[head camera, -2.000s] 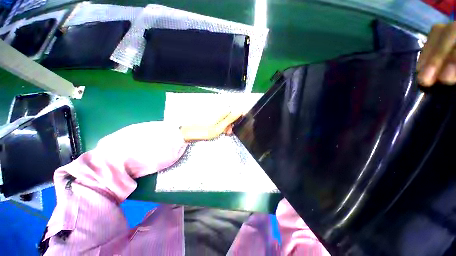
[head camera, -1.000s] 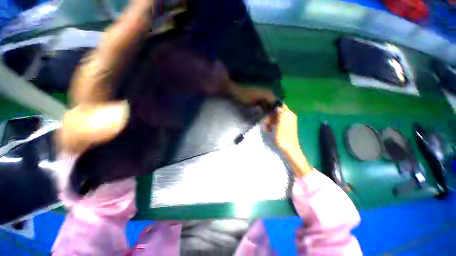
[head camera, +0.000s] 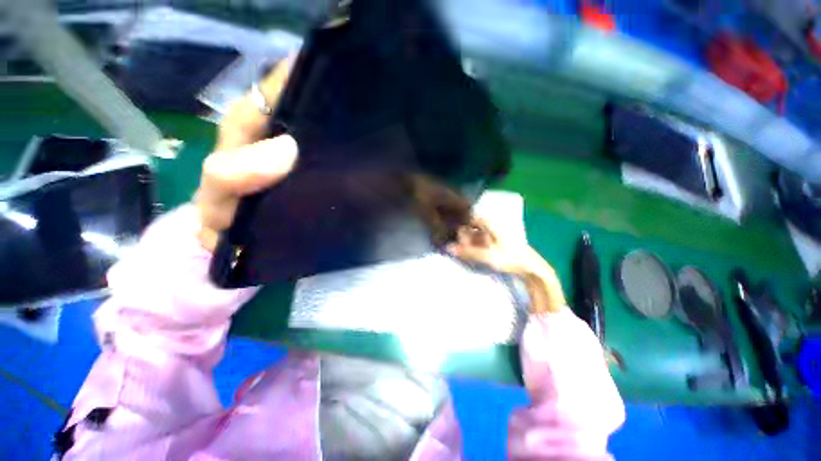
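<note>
A glossy black display unit (head camera: 360, 171) is held raised and tilted above a white foam sheet (head camera: 405, 302). My left hand (head camera: 243, 167) grips its left edge, with the thumb on the near face. My right hand (head camera: 509, 252) is at the unit's lower right side, with its fingers near the edge; blur and reflection hide whether it grips the unit. The unit's far face is hidden.
Right of the foam lie a dark screwdriver (head camera: 589, 284), two round grey dishes (head camera: 645, 283) and a long black tool (head camera: 761, 347). Another unit on foam (head camera: 662, 153) lies back right. More units (head camera: 76, 230) lie left, under a pale bar (head camera: 85, 76). A blue object (head camera: 811, 360) is far right.
The unit has gone from the right side to in front of me and now stands more upright. My left hand now holds its left edge; my right hand has come down to its lower right.
</note>
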